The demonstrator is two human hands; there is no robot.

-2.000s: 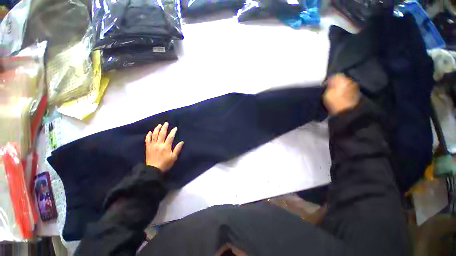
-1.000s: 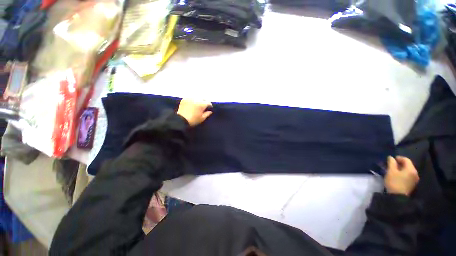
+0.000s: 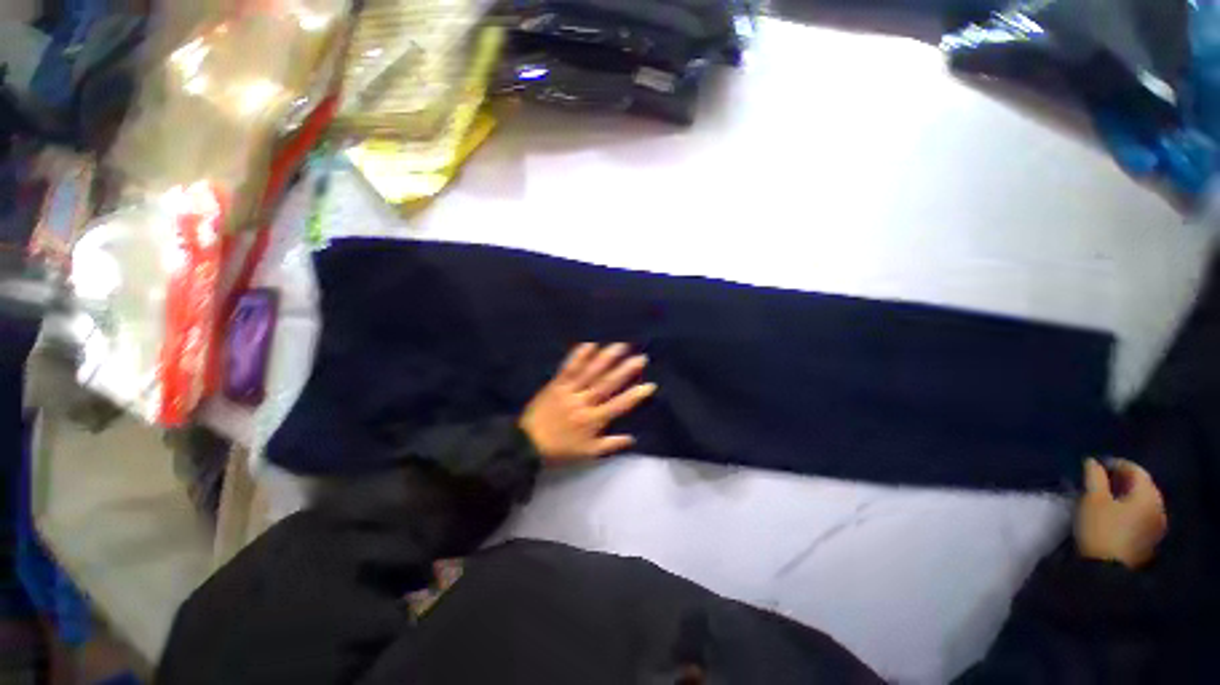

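Dark navy trousers lie lengthwise, legs together, across the white tabletop. My left hand lies flat on them near their middle, by the near edge, with fingers spread. My right hand pinches the near corner of their right end; the fingertips are slightly blurred. The waist or wide end lies at the left, beside the smartphone.
Clear bags with an orange-red band lie at the left. A yellow sheet under clear film and shiny bagged trousers line the far edge. A blue wrap is at far right. Dark cloth lies at the right end.
The trousers, first stretched at a slant toward the dark pile, now lie straight along the table. My left hand has opened flat and moved right along them. The view has turned right.
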